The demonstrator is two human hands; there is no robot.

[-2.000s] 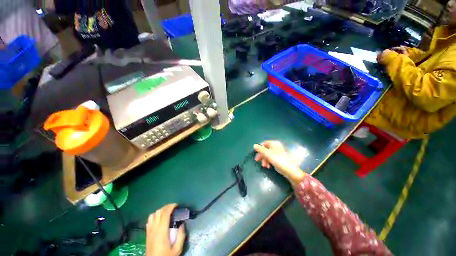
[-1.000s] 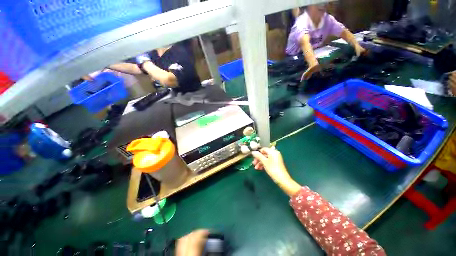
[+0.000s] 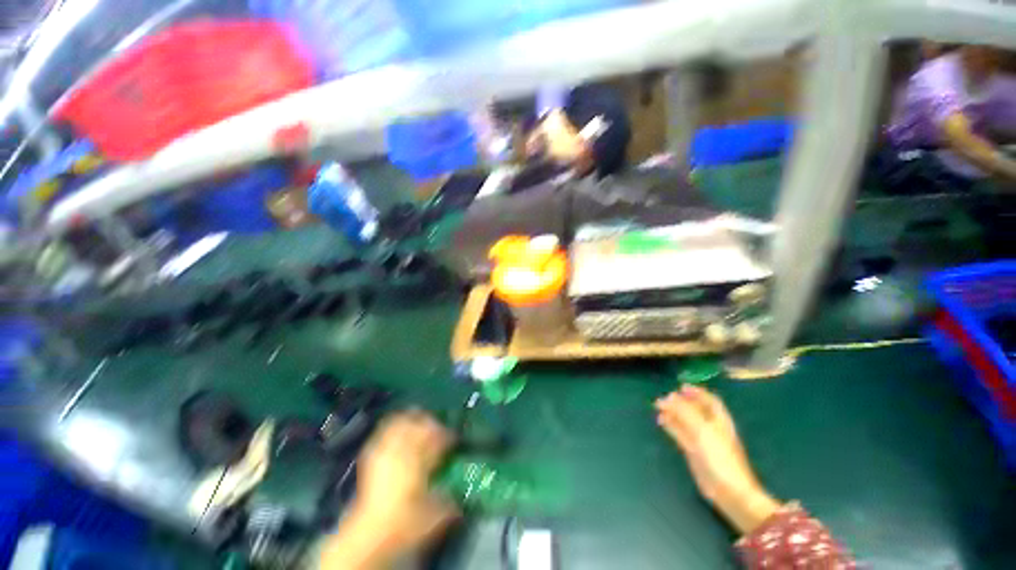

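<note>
The view is blurred. My left hand is at the lower middle, beside black adapters and cords on the green bench; whether it holds one cannot be told. My right hand is over the bench in front of the tester, with no cord or adapter visible in it. A white socket block lies at the bottom edge, between my hands, with a black cord beside it. The silver-grey bench tester stands on a wooden shelf, its round terminals at the right end.
A bottle with an orange lid stands left of the tester; a white post stands at its right. A blue and red crate is at the right edge. A round black fan is at left. People sit behind the bench.
The view has swung left. My right hand has left the tester's terminals. My left hand has come away from the adapter and socket to the black pile at left.
</note>
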